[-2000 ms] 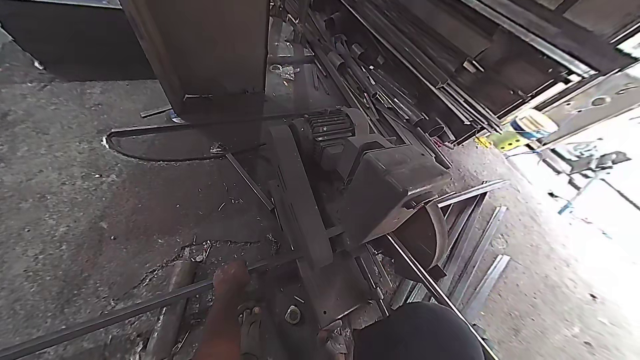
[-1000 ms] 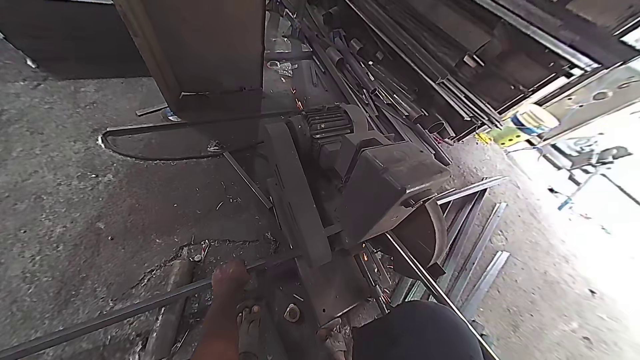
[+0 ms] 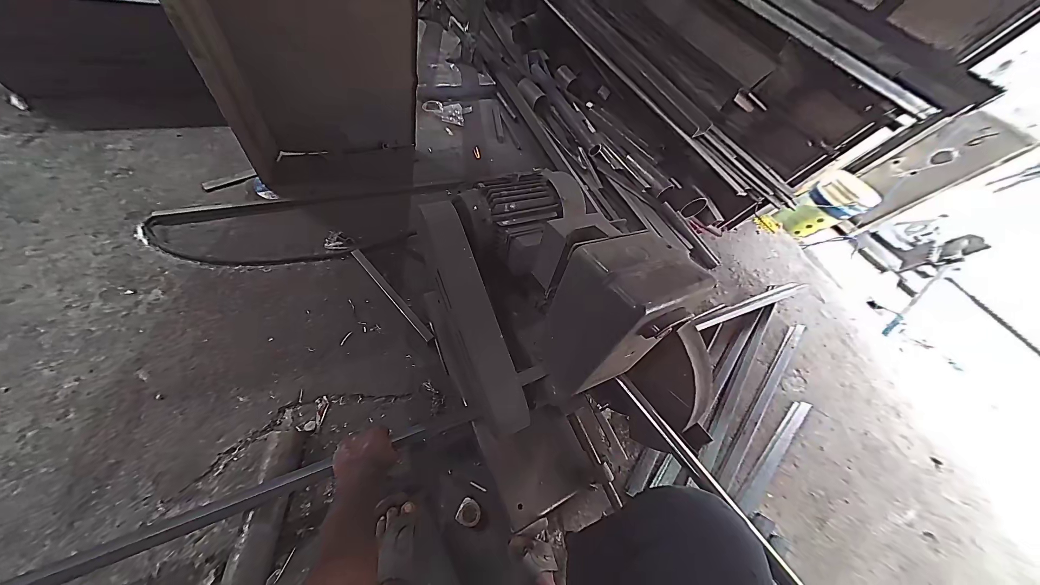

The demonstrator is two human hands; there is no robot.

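My left hand (image 3: 366, 455) is closed around a long square metal bar (image 3: 187, 520) that runs from the lower left toward a cut-off machine. The machine's long belt guard (image 3: 475, 325) slants down the middle, with a finned electric motor (image 3: 520, 203) behind it and a boxy metal housing (image 3: 621, 292) to its right. A curved blade guard (image 3: 666, 382) sits under the housing. A thin bright bar (image 3: 707, 479) extends from there to the bottom edge. My right hand is not in view.
Metal profiles (image 3: 764, 414) lie on the floor at right. Pipes and bars (image 3: 601, 122) are piled behind the motor. A tall metal box section (image 3: 325, 81) stands at upper left, and a bucket (image 3: 841, 199) at upper right. A foot (image 3: 396, 528) is beside my left forearm.
Orange sparks show near the machine one second ago and, fewer, behind the motor now; none are plain two seconds ago. My left hand stays on the bar.
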